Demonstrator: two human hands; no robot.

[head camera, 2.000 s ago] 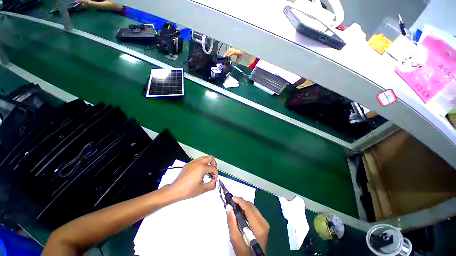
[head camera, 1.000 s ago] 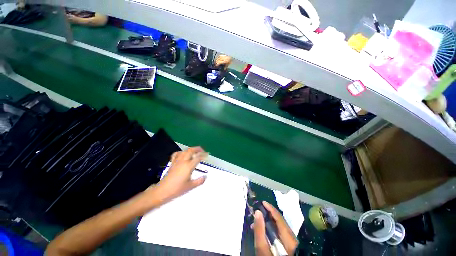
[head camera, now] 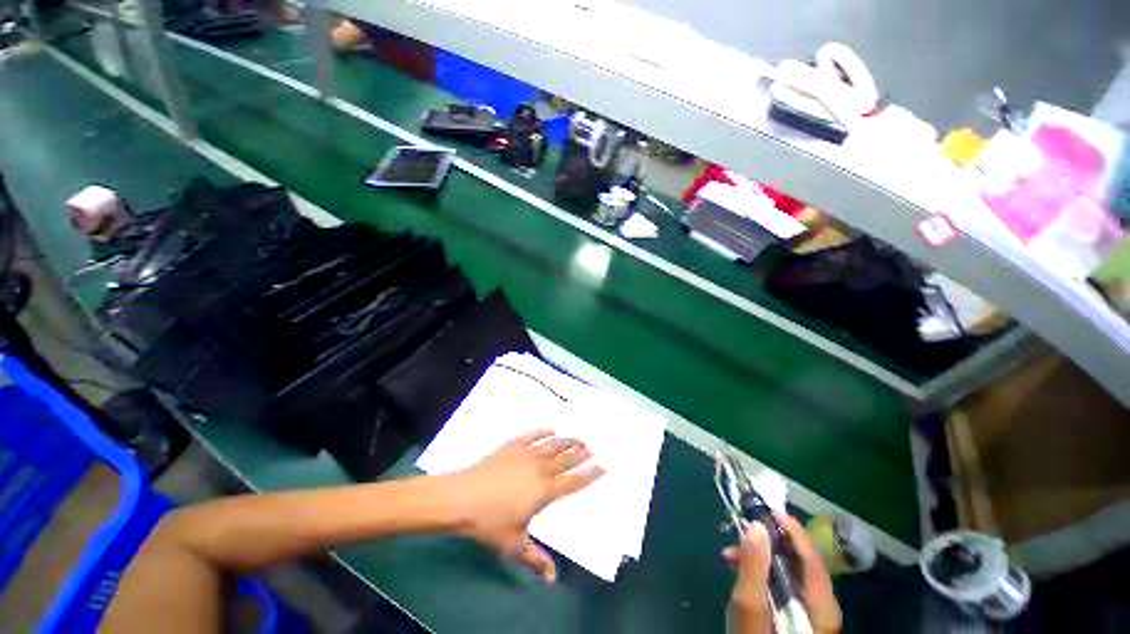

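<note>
A stack of white panels [head camera: 613, 452], backs up, lies on the green bench, with a short dark lead across its upper left part. My left hand [head camera: 527, 489] lies over the panels with its fingers spread and grips nothing. My right hand [head camera: 783, 576] holds the black soldering iron [head camera: 758, 514] to the right of the panels, its tip pointing up and away from them. Black housings [head camera: 359, 310] lean in a row left of the panels, with a thin cable on them.
A framed solar panel [head camera: 410, 167] lies on the green conveyor [head camera: 595, 266]. A yellowish round item [head camera: 840, 542] and a clear round reel [head camera: 970, 572] are at right. A blue crate [head camera: 118, 464] is at lower left, a pinkish-white roll [head camera: 97, 213] far left, an overhead shelf [head camera: 793, 161] above.
My left hand has let go of the lead, opened and moved down over the panels. My right hand has moved the iron right, away from them. The view has shifted left.
</note>
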